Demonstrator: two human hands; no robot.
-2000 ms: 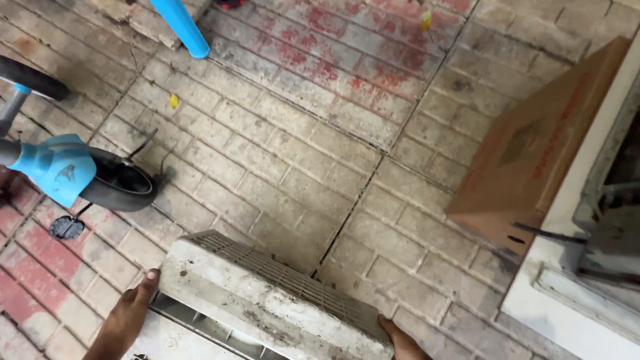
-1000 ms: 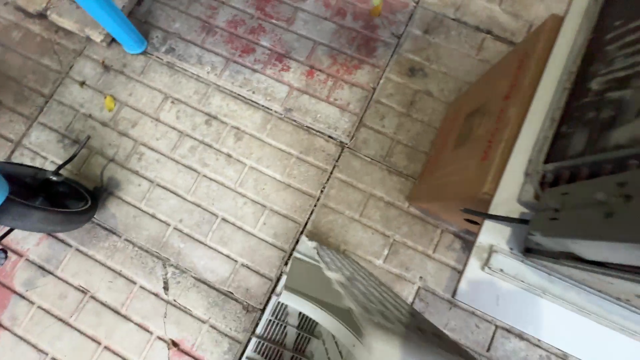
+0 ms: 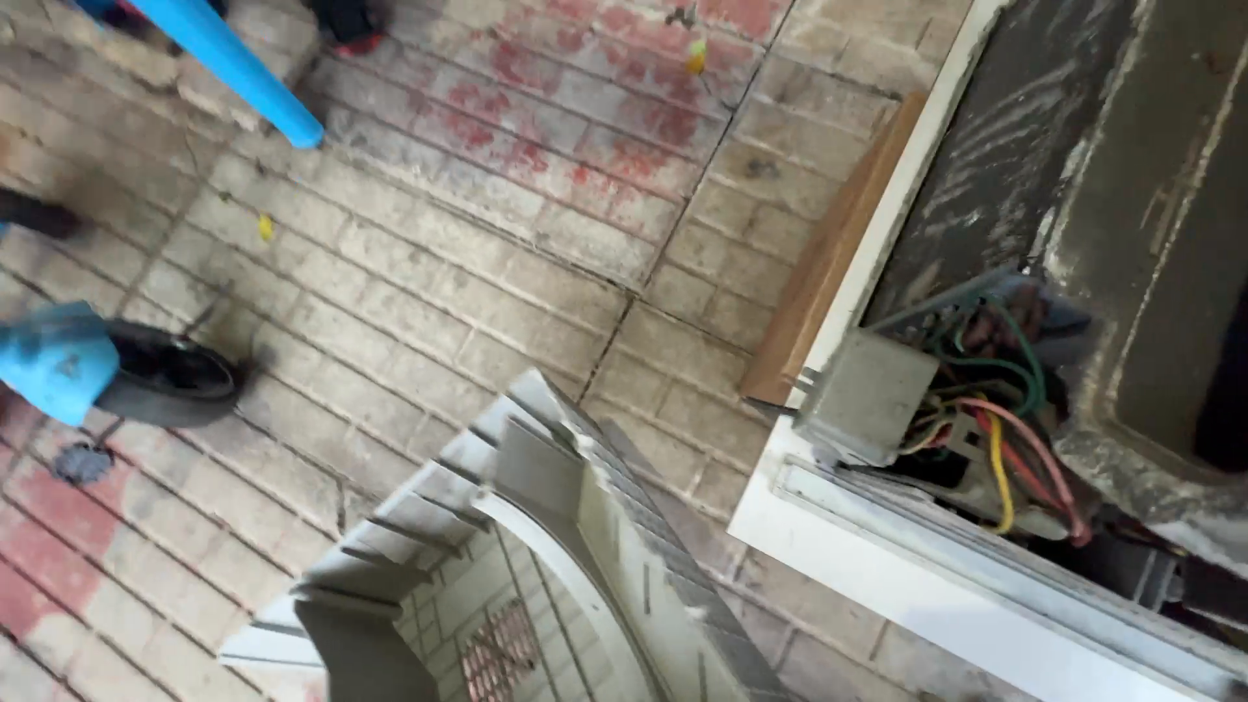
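A pale plastic housing with vent slats (image 3: 609, 546), its hollow inner side showing a curved rim and a grille, rises from the bottom middle of the head view, tilted above the paving. Neither my left hand nor my right hand is in the frame, so what they touch is hidden. At the right lies an opened appliance with a white metal casing (image 3: 877, 585). Inside it are a grey metal box (image 3: 871, 395), a bundle of coloured wires (image 3: 1014, 439) and dirty dark metal panels (image 3: 1160, 224).
A brown cardboard box (image 3: 829, 263) stands against the appliance's far side. To the left are a small black wheel with a light blue cover (image 3: 58, 361) and a blue tubular leg (image 3: 244, 73). Brick-patterned paving (image 3: 439, 292) with reddish patches lies beneath.
Both hands, seen at the housing's ends two seconds ago, have left the frame. The housing has been turned so its hollow inside shows. The view has shifted, showing more of the appliance's wiring.
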